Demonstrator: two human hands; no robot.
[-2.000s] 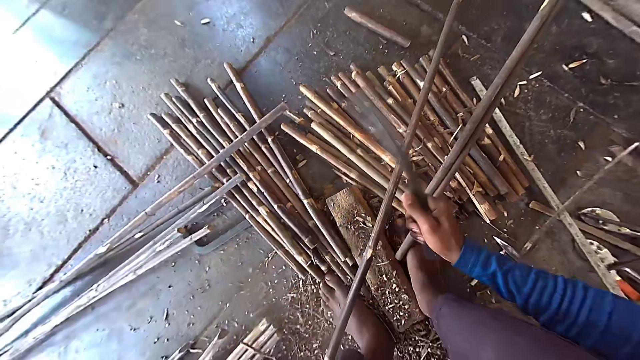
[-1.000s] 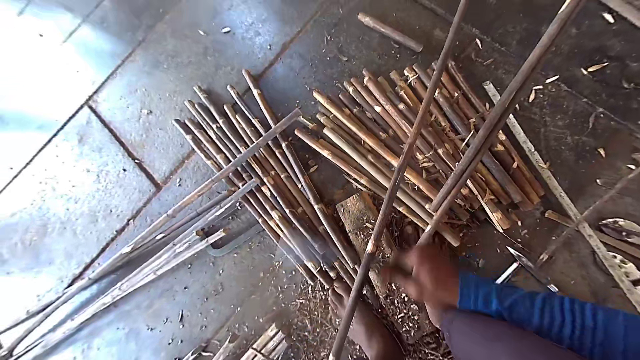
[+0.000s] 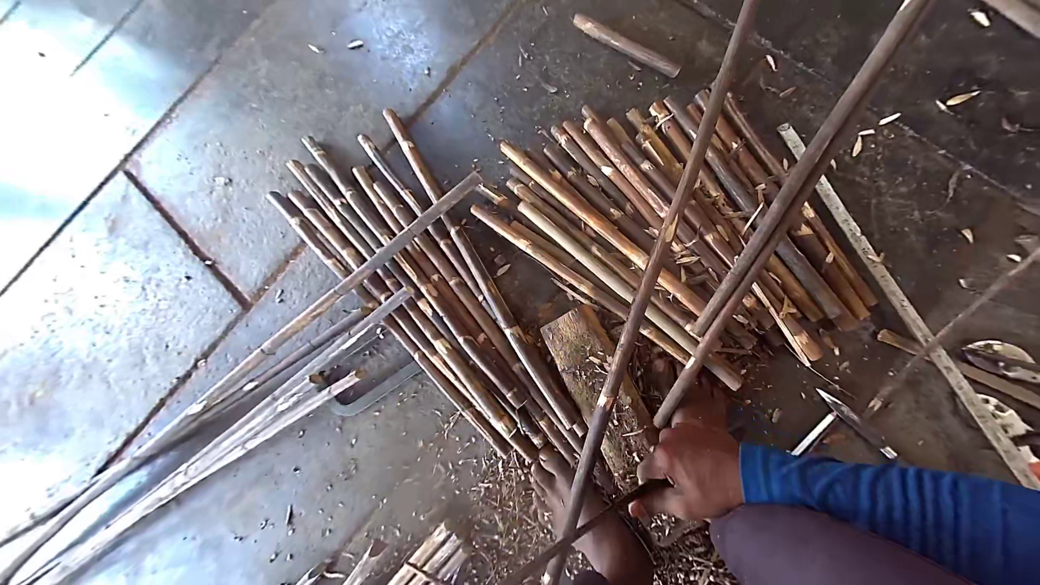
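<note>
My right hand [image 3: 691, 471], in a blue sleeve, is closed on the end of a thin dark strip or blade [image 3: 597, 517] low in the frame; its exact kind is unclear. Just above that hand, the lower end of a long wooden pole [image 3: 751, 268] rises toward the upper right. Another long pole [image 3: 642, 305] slants upward between my feet. A wooden block [image 3: 573, 337] lies among shavings near the hand. Two spread groups of cut sticks, one left [image 3: 422, 284] and one right [image 3: 634, 211], lie beyond my feet. My left hand is out of view.
Long split poles [image 3: 268, 349] stretch in from the lower left. A flat pale strip [image 3: 894, 292] lies at the right, with a hammer-like tool [image 3: 853, 422] nearby. My bare foot [image 3: 569, 504] touches the left sticks. One short stick [image 3: 626, 45] lies at the top.
My right hand has let go of the long pole it was on two seconds ago. It has moved down toward me and is now on the thin dark strip.
</note>
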